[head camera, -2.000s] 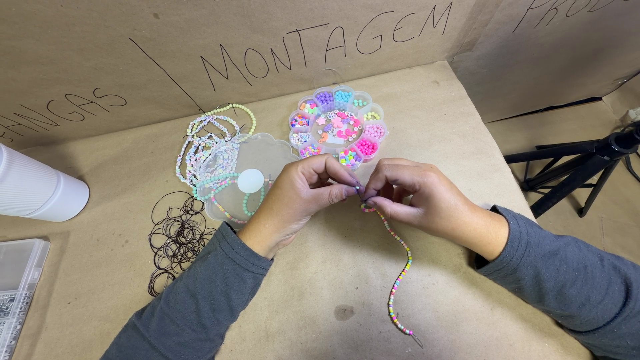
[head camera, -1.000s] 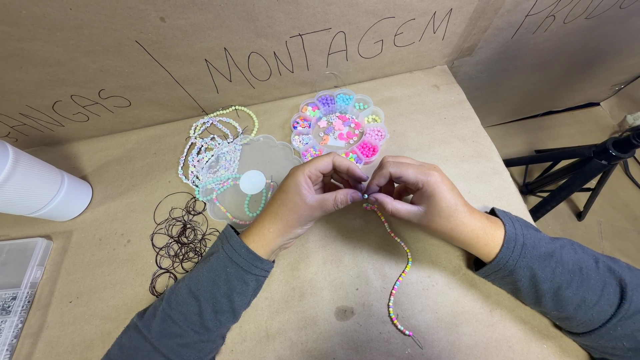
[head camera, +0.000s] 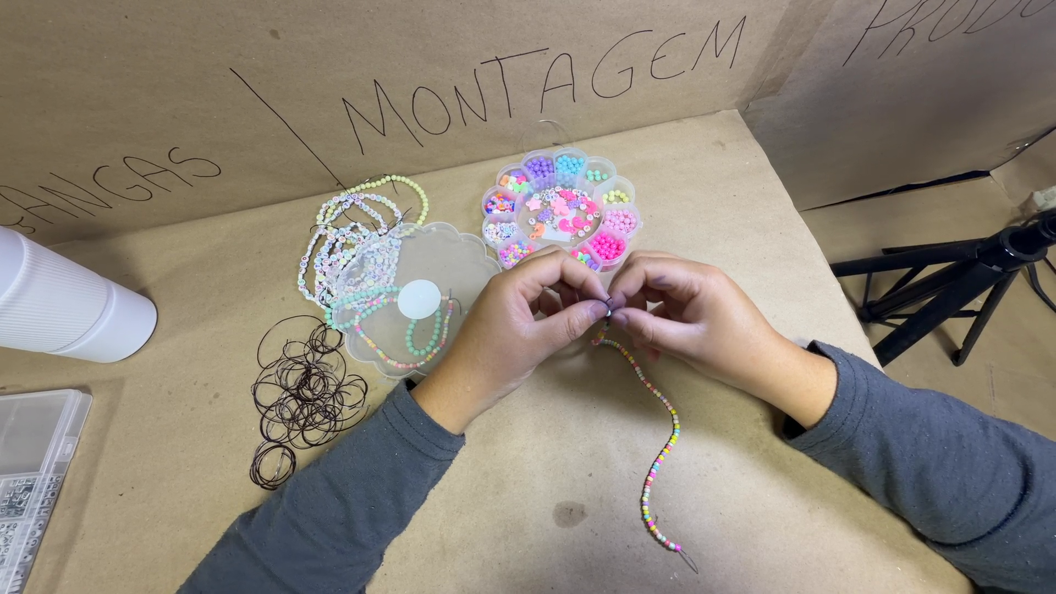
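My left hand (head camera: 549, 318) and my right hand (head camera: 681, 318) meet near the middle of the view, thumbs and forefingers pinched on the dark cord at the upper end of a bead strand. A small light bead or knot shows between the fingertips; which of the two cannot be told. The strand of multicoloured beads (head camera: 675, 429) hangs from there and curves down over the brown paper, ending in a bare bit of cord. Just beyond my fingers lies a flower-shaped bead box (head camera: 516, 216), its compartments holding beads and charms.
A clear scalloped lid (head camera: 450, 247) lies over finished bead strands (head camera: 309, 256). Left of my forearm are loops of dark cord (head camera: 305, 388), a white ribbed cup (head camera: 74, 297) and a clear compartment box (head camera: 70, 421). Lettered cardboard walls (head camera: 462, 49) rise behind; a black tripod (head camera: 973, 256) stands right.
Both hands stay at the same place, with small shifts of the fingers around the cord end. The hanging strand keeps its shape on the paper.
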